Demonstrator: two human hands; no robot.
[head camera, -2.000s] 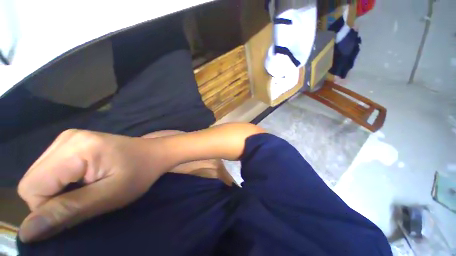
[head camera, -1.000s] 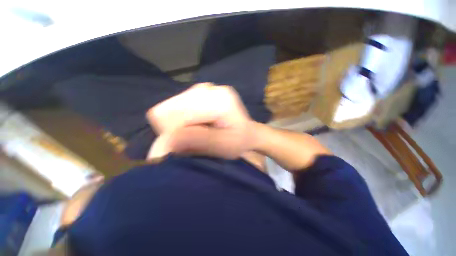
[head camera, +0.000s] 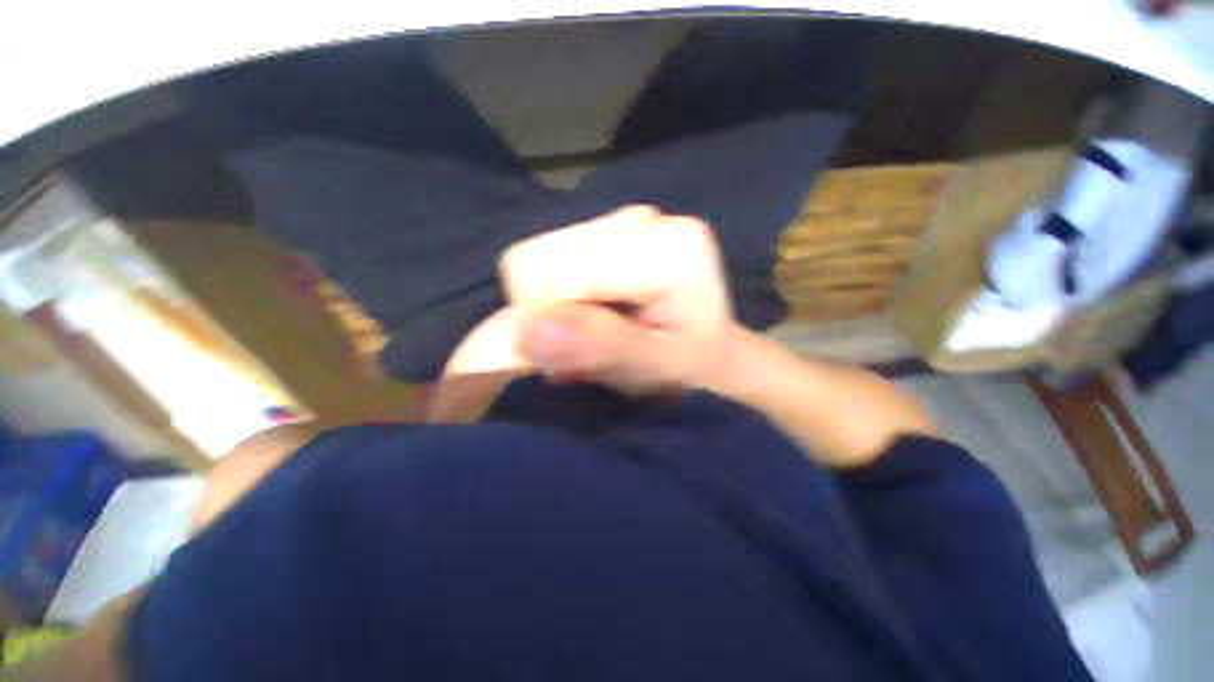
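The navy shirt (head camera: 533, 560) that I wear fills the lower middle, its front bunched up to my hands. My right hand (head camera: 619, 287) is in front of my body with its fingers curled, above my lap. My left hand (head camera: 473, 366) is mostly hidden under and behind my right hand and the shirt; only some skin shows. The two hands touch or overlap. They are blurred, and what lies between the fingers is hidden, so I cannot tell whether they grip the cloth.
The white table edge (head camera: 400, 40) curves across the top, above my dark-trousered legs (head camera: 719, 187). At right, a box (head camera: 979, 340) holds a white piece with dark bands (head camera: 1085, 227), near a brown wooden frame (head camera: 1112, 466). A blue container (head camera: 53, 513) stands at left.
My right hand has come from the lower left to the middle, over my lap, closing against the left hand. The view has turned, bringing the left side into sight.
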